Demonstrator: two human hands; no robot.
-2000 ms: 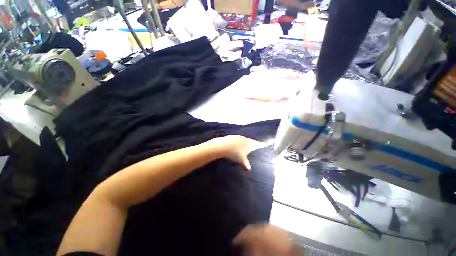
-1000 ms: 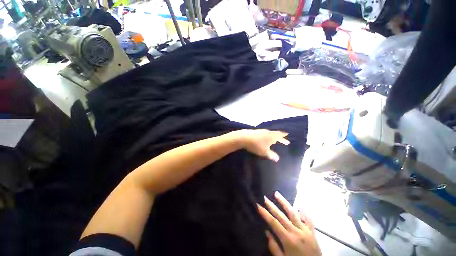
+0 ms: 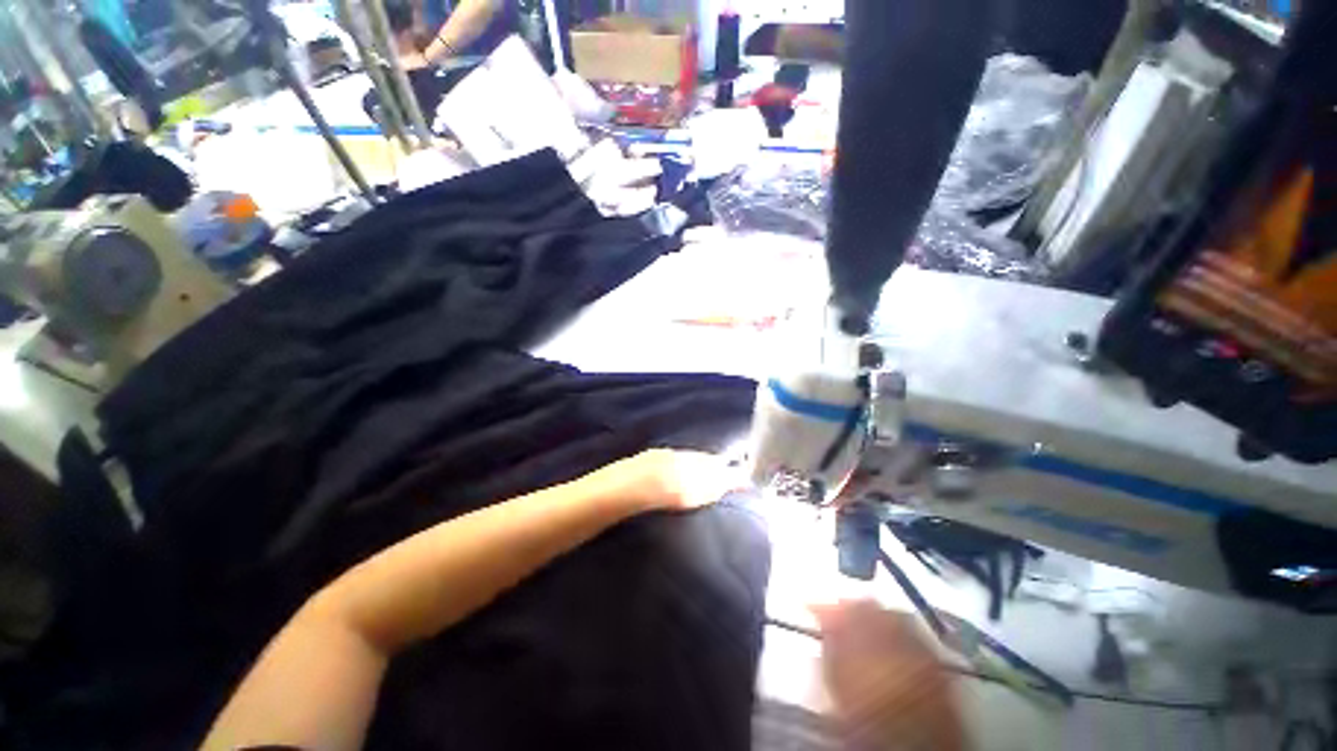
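Observation:
The black garment (image 3: 352, 352) lies spread over the table left of the needle, with its right edge by the white sewing machine head (image 3: 938, 455). My left hand (image 3: 682, 477) lies on the cloth close to the lit needle end; its fingers are washed out by glare, so their hold cannot be told. My right hand (image 3: 887, 682) is blurred at the bottom, over the machine bed right of the garment edge; its fingers are unclear. The snips (image 3: 1012, 668) lie on the bed right of it.
Thin black strips (image 3: 975, 558) lie under the machine arm. A dark cloth-covered post (image 3: 902, 147) stands over the needle end. A phone (image 3: 1261, 294) is at the right. Clear plastic (image 3: 770, 203) lies behind the machine. A beige second machine (image 3: 125, 279) is far left. A person's arm (image 3: 462, 27) shows at the back.
Since a second ago, the view has turned and the machine head appears further left. My left hand is nearer the needle end. My right hand has left the garment and moved over the machine bed.

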